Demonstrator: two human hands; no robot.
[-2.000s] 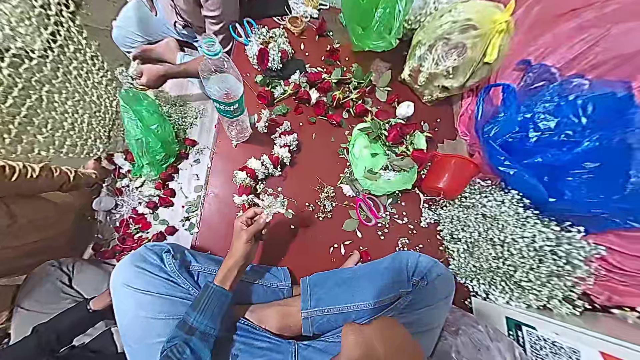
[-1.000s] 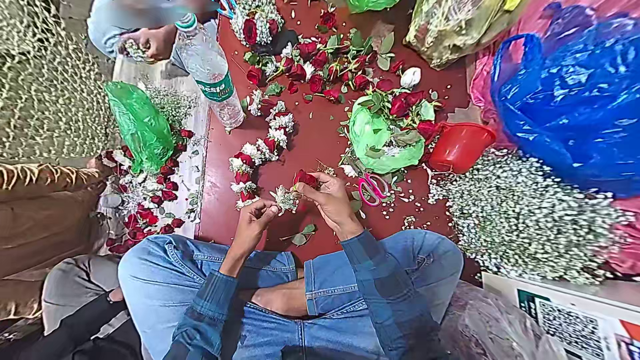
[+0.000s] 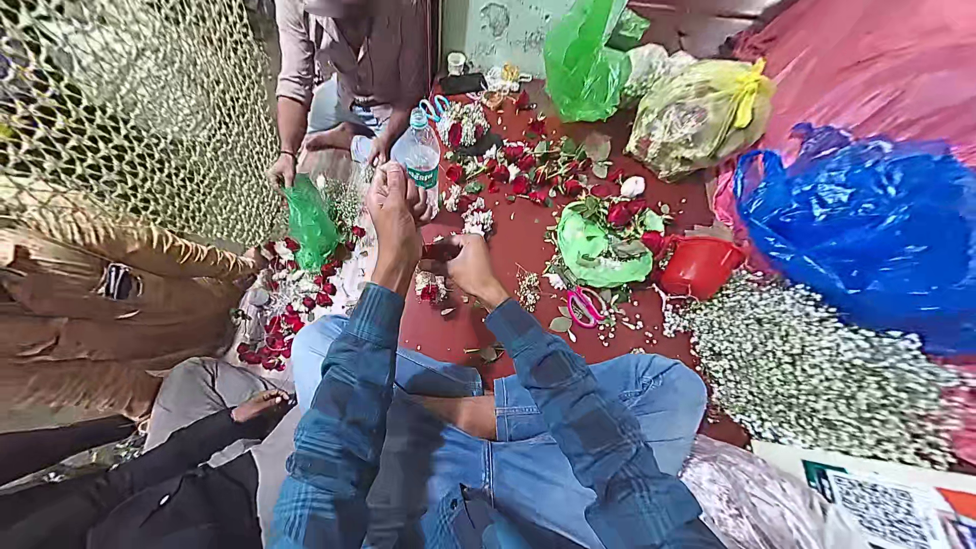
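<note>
My left hand [image 3: 395,200] is raised in front of the plastic water bottle [image 3: 422,156], its fingers curled closed; any thread in them is too fine to see. Lower and to the right, my right hand [image 3: 467,265] has its fingers closed at a string garland of red and white flowers [image 3: 431,288], partly hidden behind the hand. More of the garland's white blossoms [image 3: 478,219] show just above that hand. Pink-handled scissors [image 3: 585,306] lie to its right, among leaves and petals on the red surface [image 3: 518,252].
Red roses [image 3: 521,184], an open green bag [image 3: 602,248] and a red plastic cup [image 3: 699,267] lie ahead and right. Small white flowers [image 3: 808,366] are heaped at right beside a blue bag [image 3: 862,229]. A person [image 3: 351,61] reaches in from the far left; another person's hand [image 3: 261,404] rests nearby.
My hands, together at the garland's near end one second ago, are apart; the left has risen toward the bottle. The view takes in more of the far side, where a person's hand touches a green bag.
</note>
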